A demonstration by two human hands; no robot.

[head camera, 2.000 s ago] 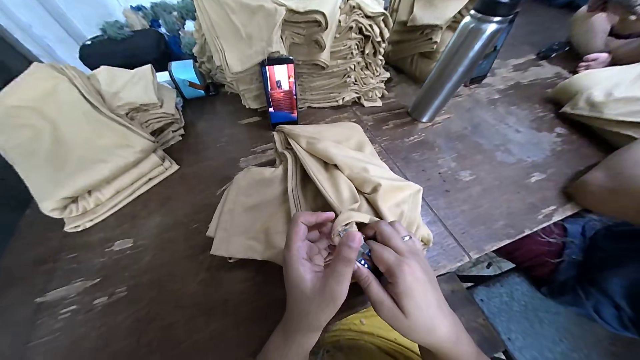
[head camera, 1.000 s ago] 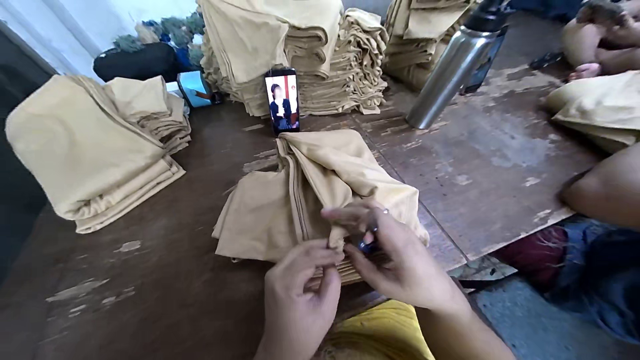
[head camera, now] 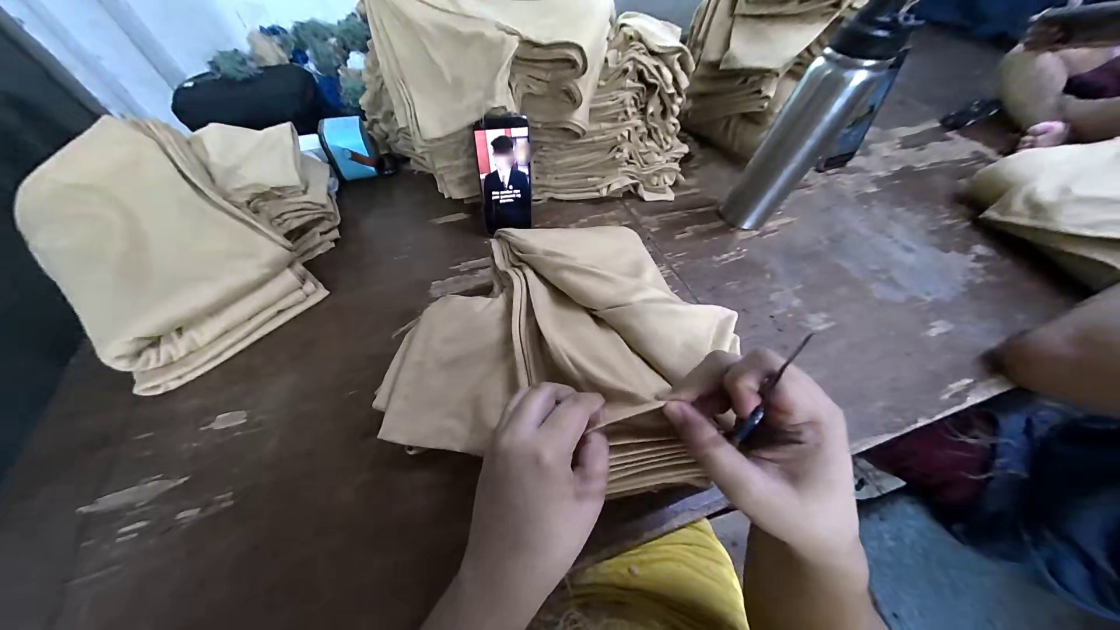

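Observation:
A stack of folded tan fabric pieces (head camera: pixel 595 324) lies at the middle of the wooden table, near its front edge. My left hand (head camera: pixel 547 464) pinches the fabric's front edge between thumb and fingers. To its right, my right hand (head camera: pixel 770 437) grips the same edge with thumb and index finger. A small dark pointed tool (head camera: pixel 768 394), perhaps thread snips, rests in the fingers of that right hand, its thin tip pointing up and right. The short span of edge between the two hands looks taut. My palms partly hide the lower layers of the stack.
A smartphone (head camera: pixel 504 175) stands against a tall pile of tan fabric (head camera: pixel 604 114). More folded fabric (head camera: pixel 157 236) lies at left, by a blue object (head camera: pixel 347 147) and a black case (head camera: pixel 249 98). A steel bottle (head camera: pixel 783 140) stands at right. Another person's arm (head camera: pixel 1067 350) reaches in at right.
My hands were close together at a bunched bit of fabric; now they are farther apart along its edge. My right hand has turned, and the dark tool's tip now shows above its fingers.

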